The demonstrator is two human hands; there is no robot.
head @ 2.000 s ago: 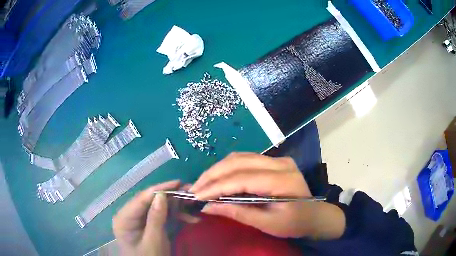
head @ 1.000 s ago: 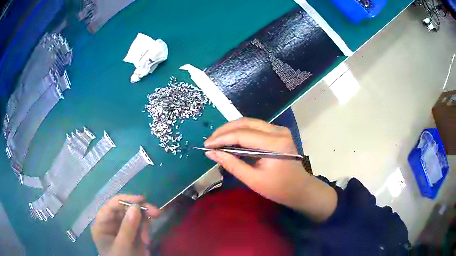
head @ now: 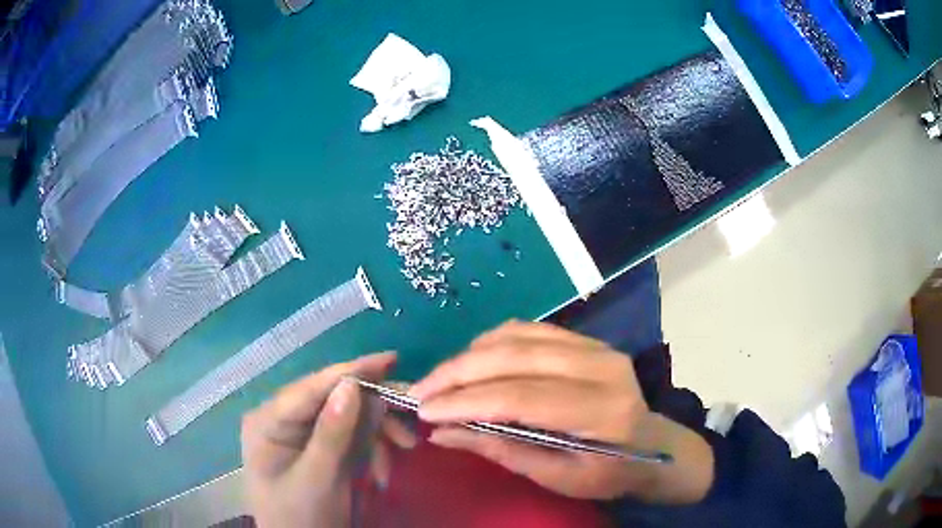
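Observation:
My right hand holds the slim silver tweezers like a pen, their tip at the fingertips of my left hand. My left hand pinches something small between thumb and forefinger; the fingers hide most of it. A heap of loose small metal parts lies on the green mat beyond my hands. A single mesh strap lies to the left, its end piece toward the heap. The black sheet with white tape at two ends bears a patch of tiny parts.
Strap stacks and more fanned straps lie at the left. A crumpled white tissue is beyond the heap. A blue parts bin stands at the far right. Another blue bin is on the pale floor.
A second ago my hands were apart, with the tweezers at the heap's edge. The tweezers are now back at my left fingertips. The camera view has shifted.

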